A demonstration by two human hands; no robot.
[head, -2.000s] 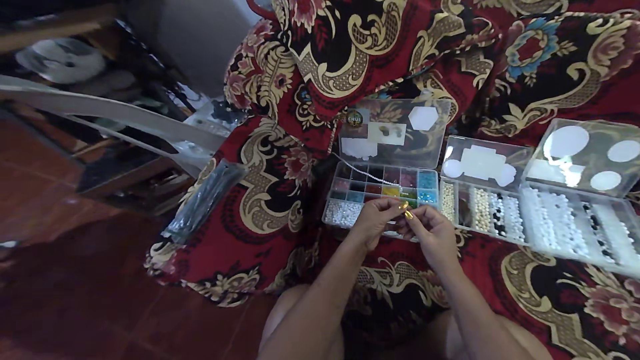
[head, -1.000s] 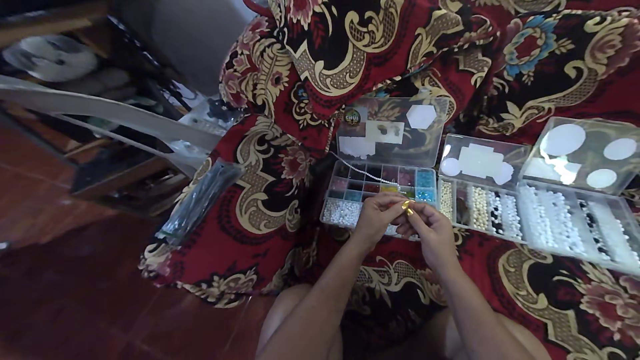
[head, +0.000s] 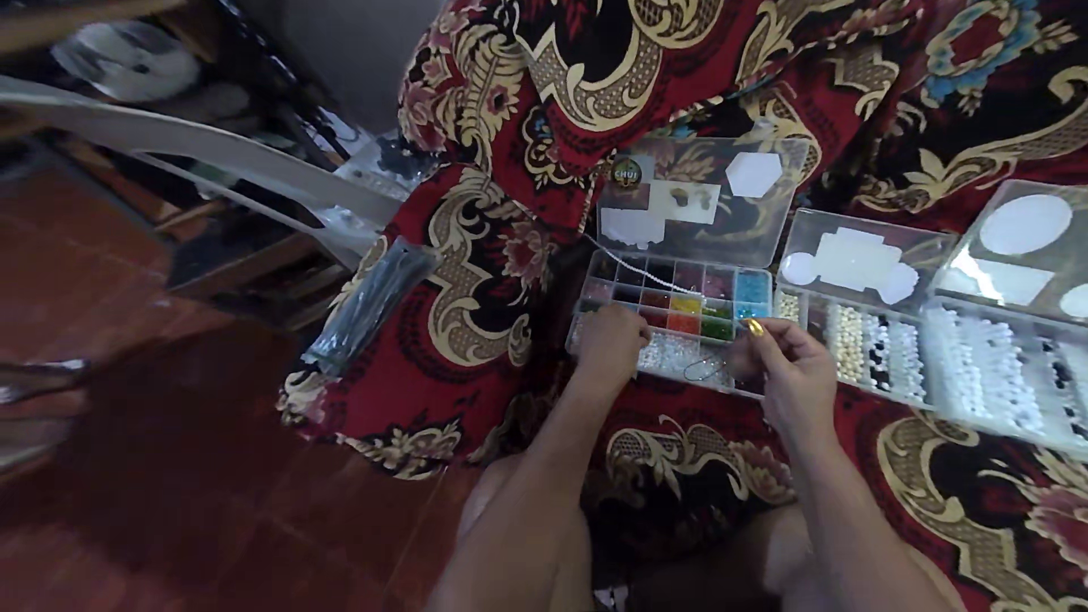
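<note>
My left hand (head: 610, 344) reaches down into the lower left of a clear compartment box of coloured beads (head: 684, 323), its fingertips among white beads; whether it holds one is hidden. Above the box's right side, my right hand (head: 786, 353) pinches a small gold-coloured item (head: 754, 327) between thumb and finger. A thin loop of cord (head: 704, 368) lies or hangs over the clear beads beside that hand. A strand of small white beads (head: 650, 276) runs from the box's upper left edge toward its middle compartments.
Two more open bead boxes (head: 884, 353) (head: 1003, 365) stand to the right, lids raised. They rest on red, black and gold patterned fabric (head: 697, 450). A plastic-wrapped bundle (head: 370, 306) lies at the left, near a pale curved chair arm (head: 246, 157) and cluttered shelves.
My hands were together over the box's lower right part. My left hand has moved left to the white beads; the right has shifted slightly right and still holds the gold-coloured item.
</note>
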